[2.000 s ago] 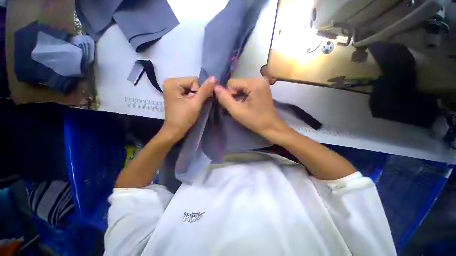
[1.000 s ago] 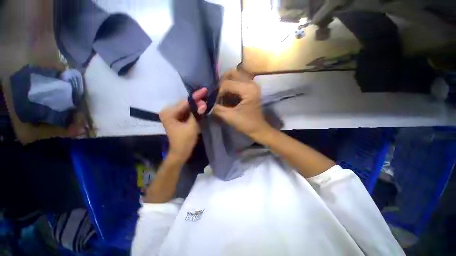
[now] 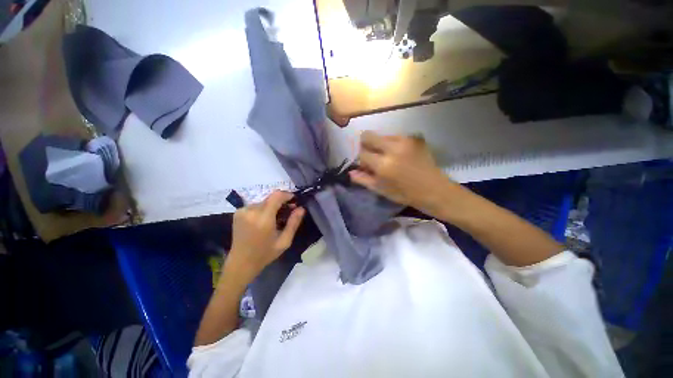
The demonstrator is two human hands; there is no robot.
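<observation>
Grey fabric panels [image 3: 299, 118] lie bunched on the white table's front edge and hang onto my lap. A narrow black strip [image 3: 325, 179] runs across their gathered middle, around or over it; I cannot tell which. My left hand [image 3: 260, 229] pinches the strip's left part, and a short dark end sticks out past its fingers. My right hand [image 3: 395, 166] has its fingers closed at the strip's right part, slightly blurred. The fingertips of both hands are partly hidden by folds.
The sewing machine's lit needle area [image 3: 404, 49] is at upper right, with snips [image 3: 450, 87] and a black fabric pile [image 3: 561, 88] on its bed. Curved grey pieces [image 3: 159, 88] and a folded bundle [image 3: 74, 173] lie left. A blue basket [image 3: 159, 295] stands below the edge.
My hands have moved apart, the left one lower and the right one outward. The black strip now stretches between them across the grey fabric. The camera view has shifted.
</observation>
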